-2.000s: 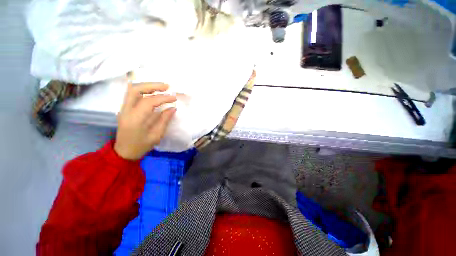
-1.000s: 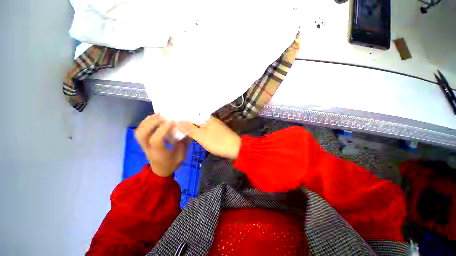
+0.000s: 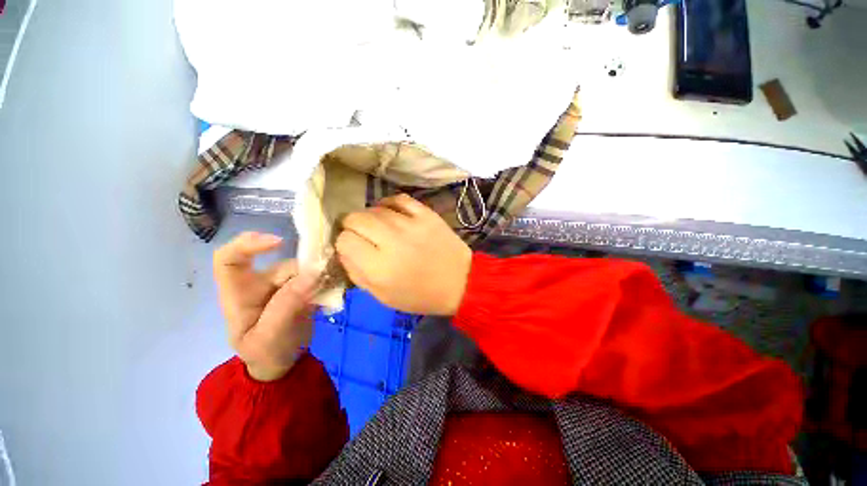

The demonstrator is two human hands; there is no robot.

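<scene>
White fabric [image 3: 380, 76] lies in a large heap over the table's front edge. Its near end is opened and shows a cream inner side, with tan checked fabric [image 3: 537, 176] along its right side and another checked end hanging at the left. My left hand [image 3: 261, 304] pinches the fabric's near left edge between thumb and fingers, its index finger raised. My right hand [image 3: 404, 252] is at the opening, fingers curled on the fabric, fingertips partly hidden. A thin pale loop [image 3: 471, 202] lies on the checked fabric beside my right hand.
A black smartphone [image 3: 713, 52] lies on the white machine table [image 3: 665, 171], with a brown piece [image 3: 778, 99] beside it. Black snips [image 3: 858, 152] are at the right rim. Metal and blue parts show at the top. A blue crate [image 3: 366, 351] stands below the fabric.
My right hand came in from out of view to the fabric. The near end, earlier bunched between both hands, is now opened with its cream inside showing. The view has shifted.
</scene>
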